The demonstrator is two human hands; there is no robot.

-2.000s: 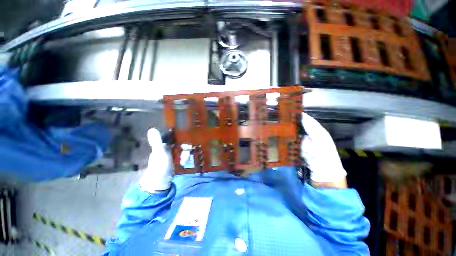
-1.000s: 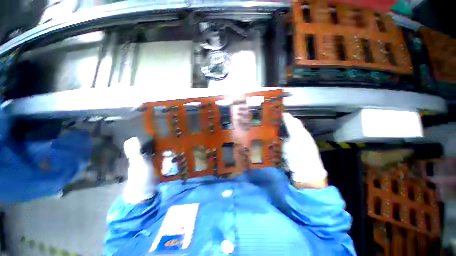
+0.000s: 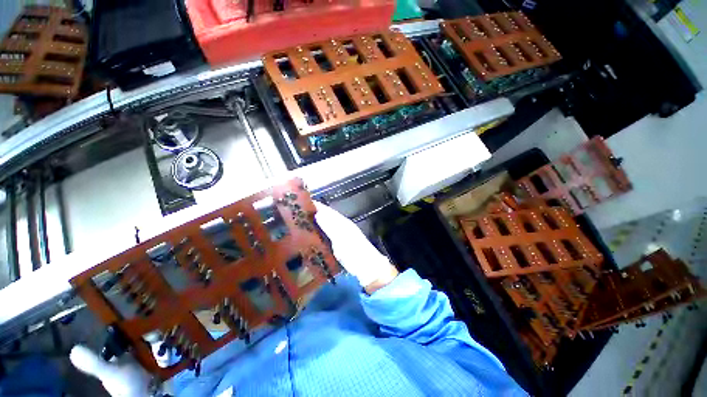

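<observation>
An orange fixture plate [image 3: 256,271] is held in front of my chest, tilted, its left end lower. Rows of dark press pins stick out of the face toward me. My left hand [image 3: 116,374], in a white glove, grips its lower left end and is partly cut off by the bottom edge. My right hand [image 3: 353,246], in a white glove, grips its right end; its fingertips are hidden behind the plate.
Two orange plates [image 3: 353,81] [image 3: 502,45] sit over green boards on the conveyor [image 3: 434,139]. A white box [image 3: 442,167] is on the outer rail. A black tote [image 3: 465,298] heaped with orange plates stands at right. A red bin [image 3: 294,29] and black tray [image 3: 139,39] are behind.
My view has turned to the right, bringing the second covered pallet and the tote fully into view. The held plate has come closer and tilted, left end down. Both hands still hold it.
</observation>
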